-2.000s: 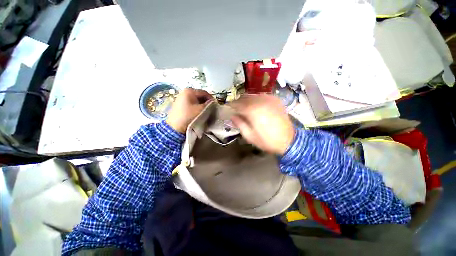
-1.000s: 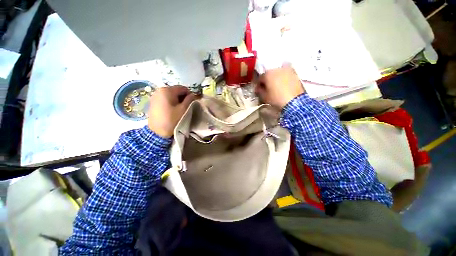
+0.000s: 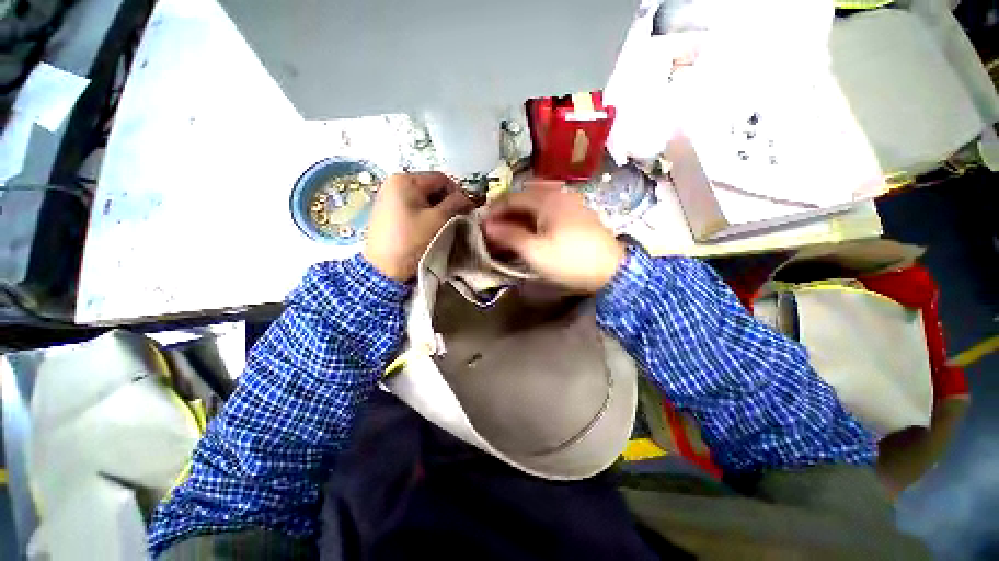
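The beige bag body (image 3: 526, 378) lies open-mouthed over the lap, its far edge raised to the machine work point (image 3: 487, 186). My left hand (image 3: 408, 225) grips the bag's far edge at the left, fingertips beside the work point. My right hand (image 3: 559, 236) is slightly blurred, with its fingers curled on the bag's far edge by the inner pocket. Whether a small snap is between the fingers cannot be seen. The large grey machine head (image 3: 438, 55) overhangs the work point.
A round parts dish (image 3: 337, 199) with brass-coloured bits is left of the work point. A red holder (image 3: 571, 137) stands to its right. A small-parts box (image 3: 756, 164) is at the bench right. Stacked bags (image 3: 99, 416) lie at left; a carton of bags (image 3: 865, 340) is at right.
My right hand was at the bag's far edge, moved right beside the red holder, and is now back at the bag's edge. My left hand stays on the edge. The camera view has shifted.
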